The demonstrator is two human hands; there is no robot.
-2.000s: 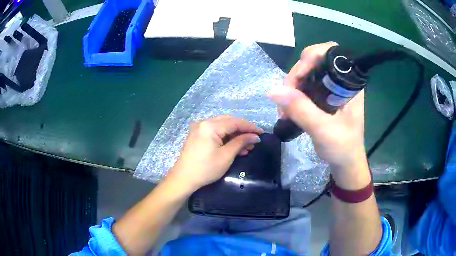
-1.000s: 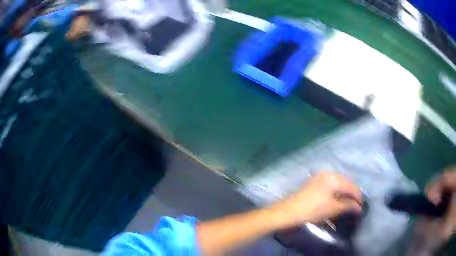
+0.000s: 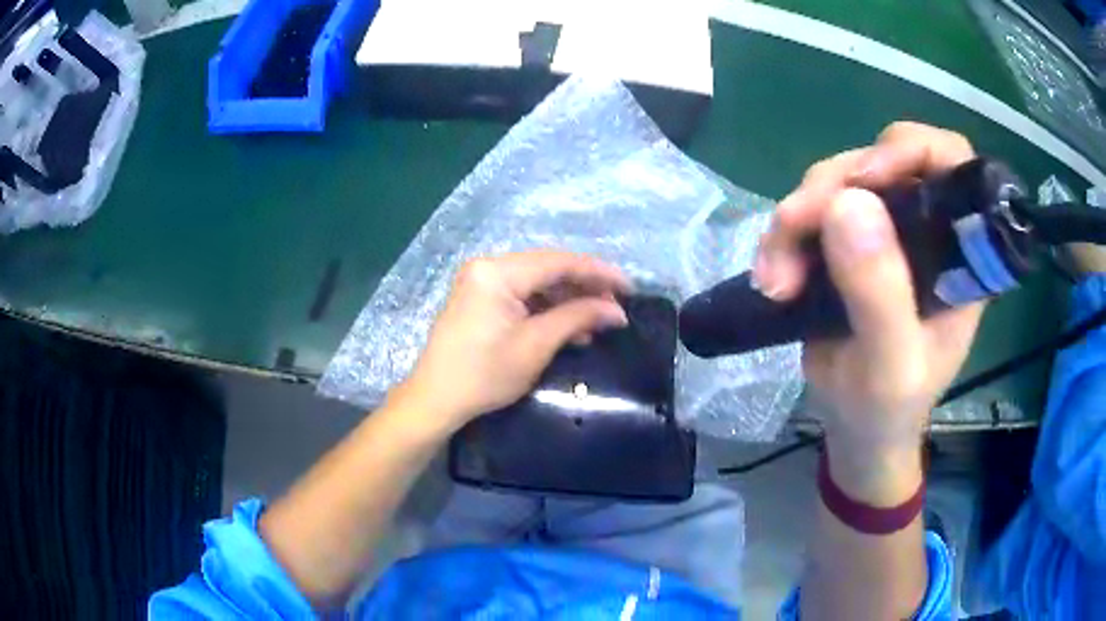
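A glossy black device housing (image 3: pixel 582 437) lies back up over the lap at the bench edge, its upper part by the bubble wrap (image 3: pixel 582 182). My left hand (image 3: pixel 516 328) rests on its upper left part, thumb and fingers close together near the top edge. Whether they pinch a screw cannot be told. My right hand (image 3: pixel 879 267) is shut on the black electric screwdriver (image 3: pixel 776 313). The screwdriver lies nearly level, its front end pointing left, just right of the housing's upper right corner, and its bit cannot be made out.
An open blue bin (image 3: pixel 269 112) of dark screws and a white-topped carton (image 3: pixel 449 36) stand at the back. Black parts in bubble wrap (image 3: pixel 79 121) lie far left. A dark slatted crate (image 3: pixel 109 473) is lower left. Another person's blue sleeve (image 3: pixel 1055 449) is at right.
The view swung left and has come back. Compared with two seconds ago, the screwdriver has moved right and tipped from steep to nearly level. My left hand remains at the housing's upper part.
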